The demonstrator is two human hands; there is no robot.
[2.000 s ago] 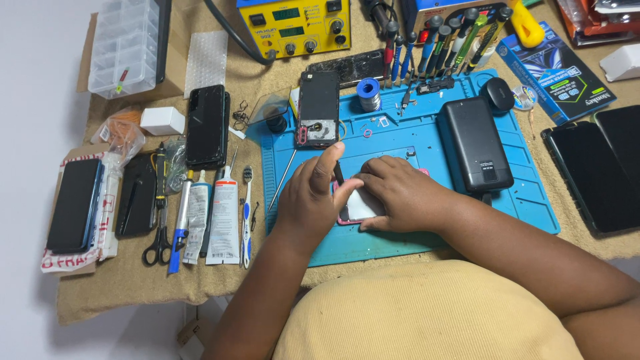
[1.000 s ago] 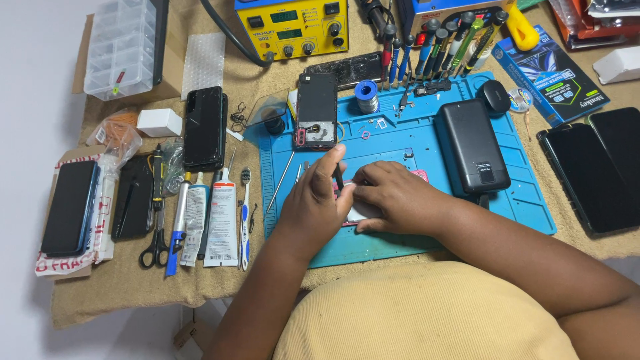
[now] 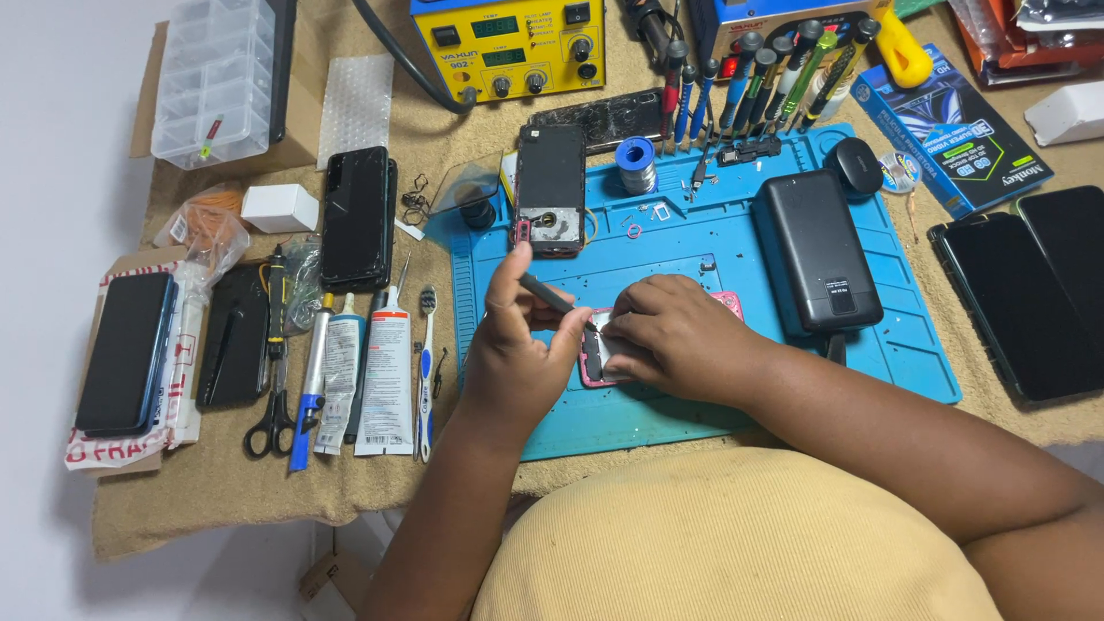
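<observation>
My left hand [image 3: 533,332] grips a dark, slim hand tool [image 3: 547,294], whose tip rests near the left end of a pink-framed phone body [image 3: 592,379]. My right hand [image 3: 681,336] lies over the middle of that phone body, fingertips against its pale inner part, and hides much of it. Whether those fingers pinch anything is hidden. Both lie on the blue silicone repair mat [image 3: 552,431]. Beyond my left hand, a disassembled phone [image 3: 552,181] lies on the mat's upper left, with a small pink part [image 3: 523,231] at its lower corner.
A solder spool [image 3: 636,166] and several upright screwdrivers [image 3: 742,86] line the mat's far edge. A black power bank [image 3: 815,250] lies right of my hands. Left are a toothbrush [image 3: 426,379], tubes [image 3: 385,379], scissors [image 3: 272,423] and phones [image 3: 355,216]. A yellow soldering station [image 3: 517,52] stands behind.
The tool in my left hand now slants lower and more sideways than a second ago, when it stood steeper. My right hand has stayed over the pink-framed phone body.
</observation>
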